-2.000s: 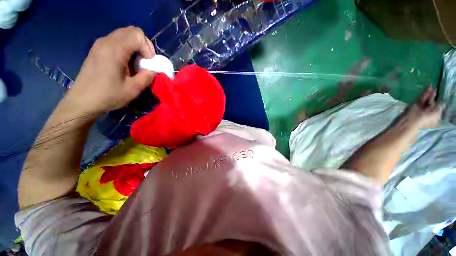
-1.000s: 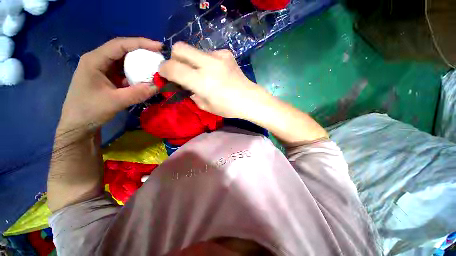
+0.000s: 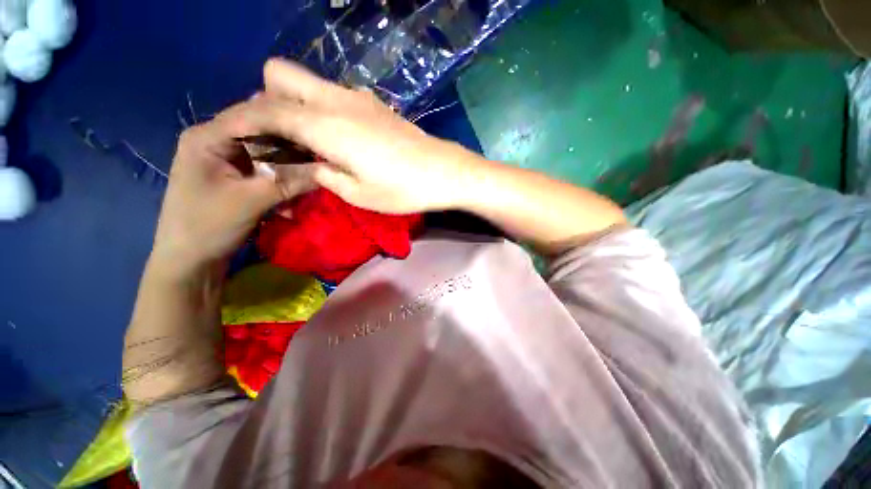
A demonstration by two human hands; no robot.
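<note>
A red plush flower [image 3: 329,234] hangs below my two hands, close to my shirt. My left hand [image 3: 224,177] is curled, its fingertips closed around a small bit of white [image 3: 265,171], likely the ball, which is mostly hidden. My right hand [image 3: 349,143] lies over the top of the work, its fingers meeting my left fingers. A dark thing shows between the hands, too hidden to name. I cannot make out a needle. A short pale thread [image 3: 435,111] shows just past my right hand.
Several white balls [image 3: 27,54] lie at the far left of the dark blue table [image 3: 91,277]. Crinkled clear film [image 3: 411,53] lies along its edge. A yellow bag [image 3: 272,294] with red pieces is below at left. Silvery-white sacks [image 3: 764,258] stand right on the green floor [image 3: 611,105].
My right hand has come back from far out at the right and now covers the work. The white ball, plain to see a second ago, is mostly hidden between my hands.
</note>
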